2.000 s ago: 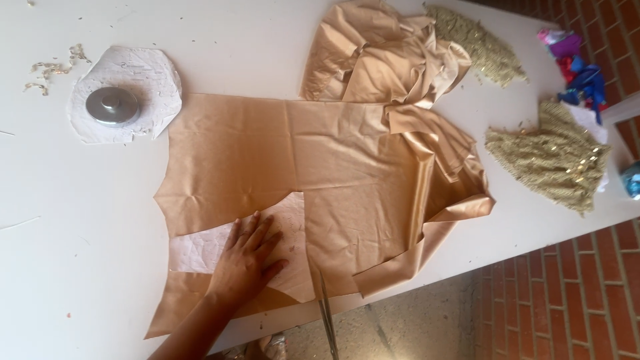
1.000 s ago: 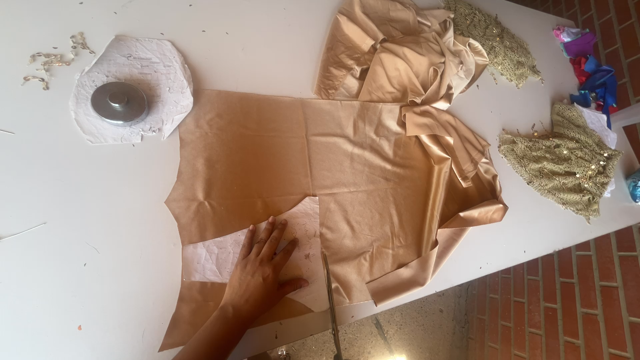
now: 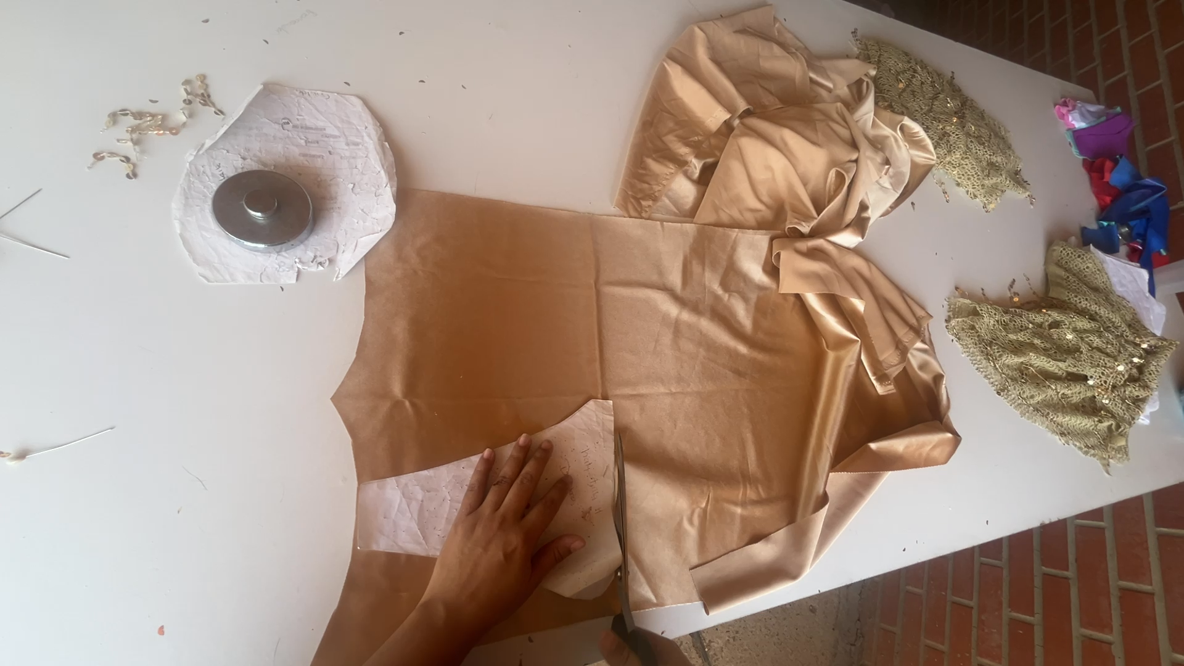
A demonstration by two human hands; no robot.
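Observation:
Tan satin fabric [image 3: 499,305] lies spread on the white table, with a white paper pattern piece [image 3: 407,509] on its lower part. Flat on that paper, fingers spread, my left hand [image 3: 504,546] presses it down. My right hand [image 3: 647,647] shows only in part at the bottom edge, closed on the dark handles of a pair of scissors [image 3: 621,527]. The blades point away from me, along the right edge of the paper, over the satin. How far the blades are apart is hard to tell.
A round metal weight [image 3: 263,211] sits on another paper pattern [image 3: 347,139] at the upper left, near some loose trim [image 3: 139,125]. Crumpled satin [image 3: 786,120], sequined gold fabric pieces [image 3: 1064,351] and coloured scraps [image 3: 1138,203] lie to the right. The table edge runs along the lower right.
The scissor blades now reach further up along the paper's right edge, and part of my right hand has come into view. My left hand stays on the paper.

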